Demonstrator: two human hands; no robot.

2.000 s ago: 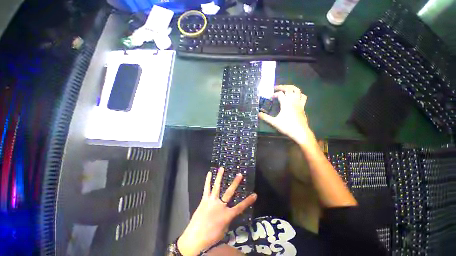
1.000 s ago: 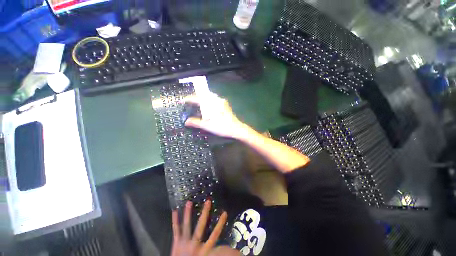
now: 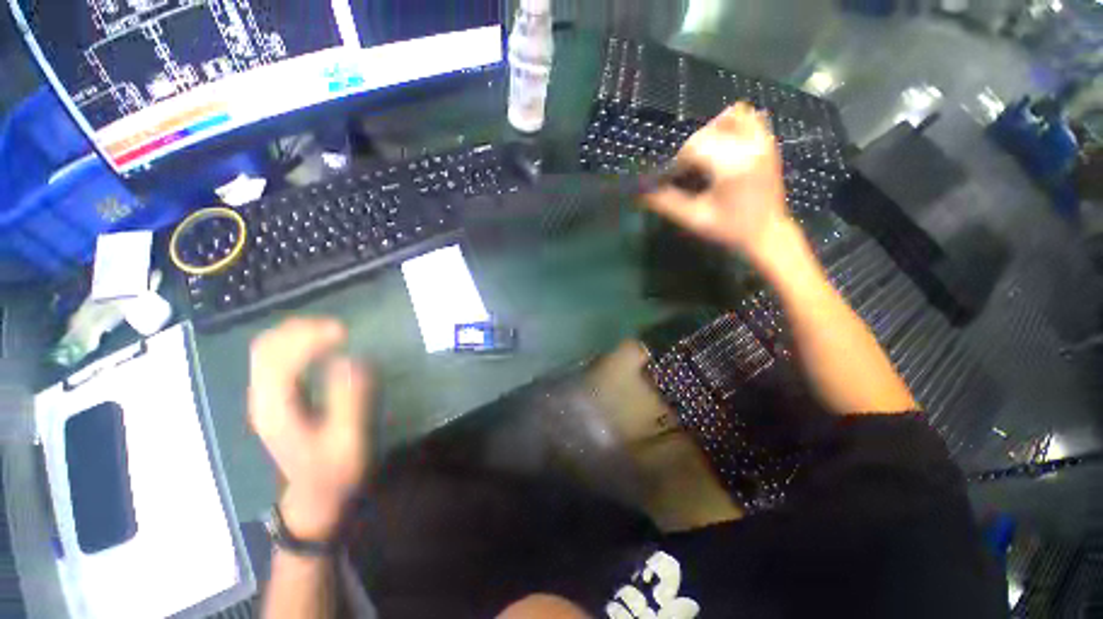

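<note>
My left hand (image 3: 312,417) is raised over the left part of the green mat, blurred, fingers curled apart from the thumb, with nothing visible in it. My right hand (image 3: 732,187) is blurred over keyboard circuit boards (image 3: 629,115) at the back right. Whether it grips one cannot be told. A white paper strip (image 3: 443,290) lies on the mat between my hands. A small handheld device (image 3: 484,337) with a lit blue face lies at its near end, with no hand on it.
A computer keyboard (image 3: 351,218) with a yellow tape roll (image 3: 208,268) lies below a monitor (image 3: 302,79). A bottle (image 3: 529,73) stands behind. A clipboard (image 3: 163,472) with a smartphone (image 3: 100,475) is at left. Board stacks (image 3: 732,363) are near my right forearm.
The view has shifted, bringing the monitor in. The circuit board no longer lies between my hands. My right hand let go of the device and moved to the back right; my left hand rose.
</note>
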